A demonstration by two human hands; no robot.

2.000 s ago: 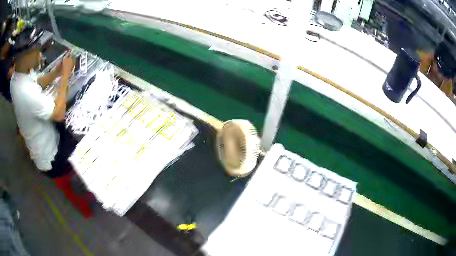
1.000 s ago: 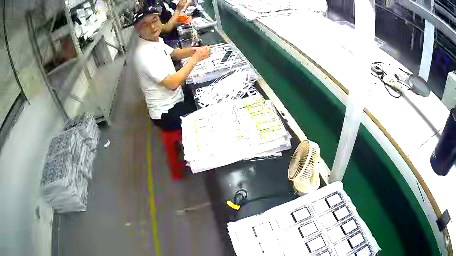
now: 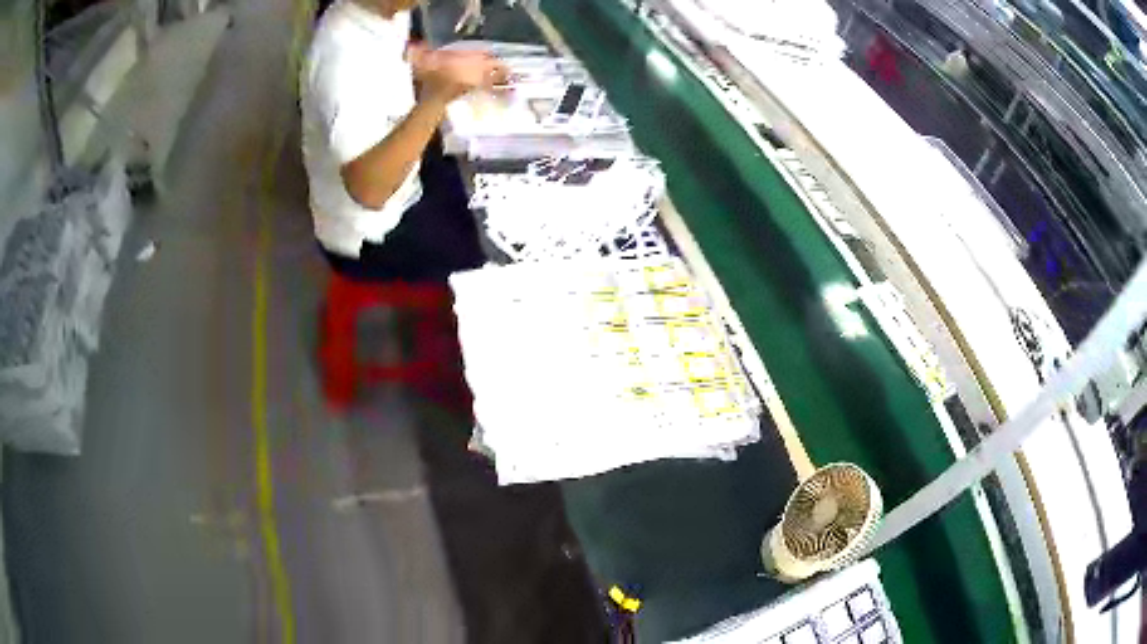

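Neither of my hands is in the picture. Nearest in front of me is a white parts tray with dark-edged rectangles, cut off by the bottom edge. A small beige desk fan stands just beyond it, by a pale post. Further along lies a stack of white trays with yellow-edged rectangles on its right part. Behind it is a heap of pale frame-like pieces, too blurred to tell exactly.
A person in a white shirt sits on a red stool left of the dark work surface. The green conveyor runs on the right. Wrapped stacks stand at the far left. A yellow line marks the floor.
My view has swung and shifted forward along the line. The near tray has slid mostly out at the bottom, and the dark mug is now cut off at the right edge.
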